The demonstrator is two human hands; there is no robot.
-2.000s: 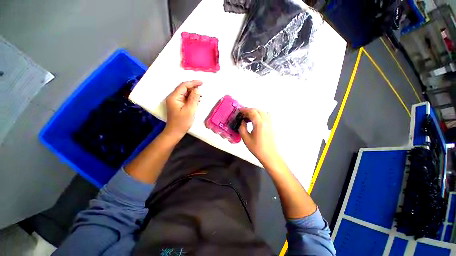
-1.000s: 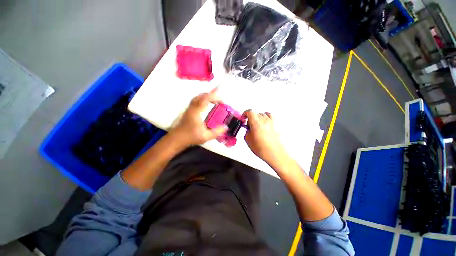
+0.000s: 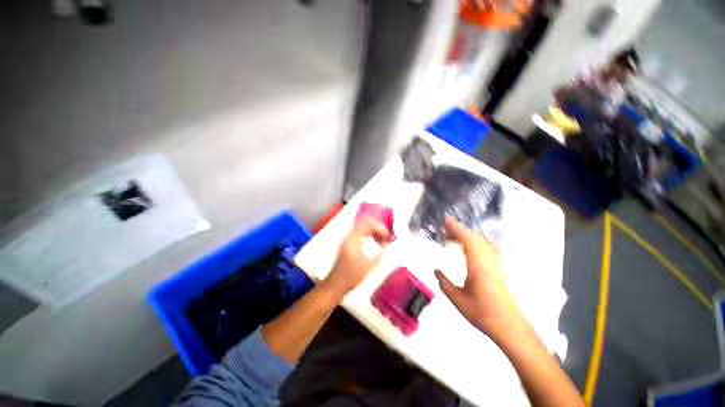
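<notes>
The near pink tray [image 3: 403,300] lies on the white table [image 3: 485,350] with a black piece [image 3: 417,303] at its right side. My left hand [image 3: 358,256] is left of it, fingers curled and blurred over the edge of the second pink tray [image 3: 375,213]; whether it holds anything cannot be told. My right hand [image 3: 478,278] is raised right of the near tray, thumb and fingers apart, empty. Its fingertips overlap the lower edge of the clear bag with black contents [image 3: 457,199].
A blue bin [image 3: 176,318] with a dark mass of parts stands left of the table. A dark grey crumpled item [image 3: 417,159] lies beside the bag. A smaller blue bin [image 3: 459,131] is behind the table. A person [image 3: 616,67] is at the far right.
Both hands have left the near pink tray: the left moved left and away toward the second tray, the right lifted off and opened. The view has tilted up, showing the panel and background.
</notes>
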